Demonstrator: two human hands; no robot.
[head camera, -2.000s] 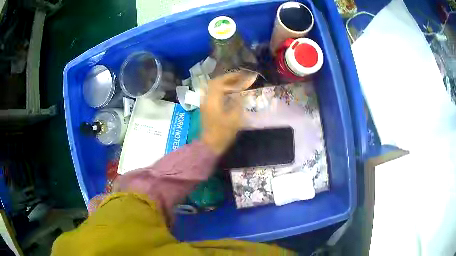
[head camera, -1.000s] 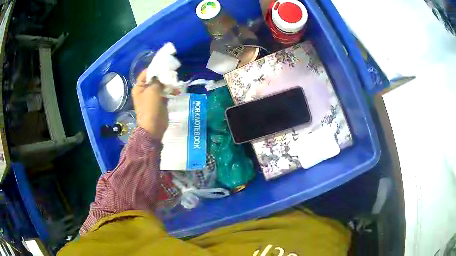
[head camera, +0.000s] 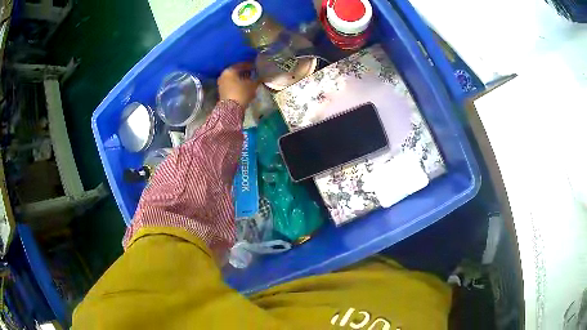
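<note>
My left hand (head camera: 237, 84) reaches down into the blue plastic bin (head camera: 360, 243), beside a clear glass jar (head camera: 273, 44) with a white lid. Its fingertips are hidden, so I cannot tell what it holds. My sleeve covers most of the notebook (head camera: 246, 177) with the blue edge. A black phone (head camera: 333, 141) lies on a flat floral box (head camera: 412, 122), with a small white item (head camera: 400, 184) by it. A red jar (head camera: 348, 22) with a white-rimmed lid stands behind. My right hand is not in view.
Round clear containers (head camera: 179, 99) stand at the bin's left. A green plastic bag (head camera: 288, 203) lies between notebook and floral box. White cloth or paper (head camera: 515, 148) covers the surface at the right. A pale metal frame (head camera: 62, 138) stands on the floor at the left.
My left hand first moved left holding crumpled white pieces, then moved right and down beside the glass jar. The white pieces no longer show in it. The camera view has shifted.
</note>
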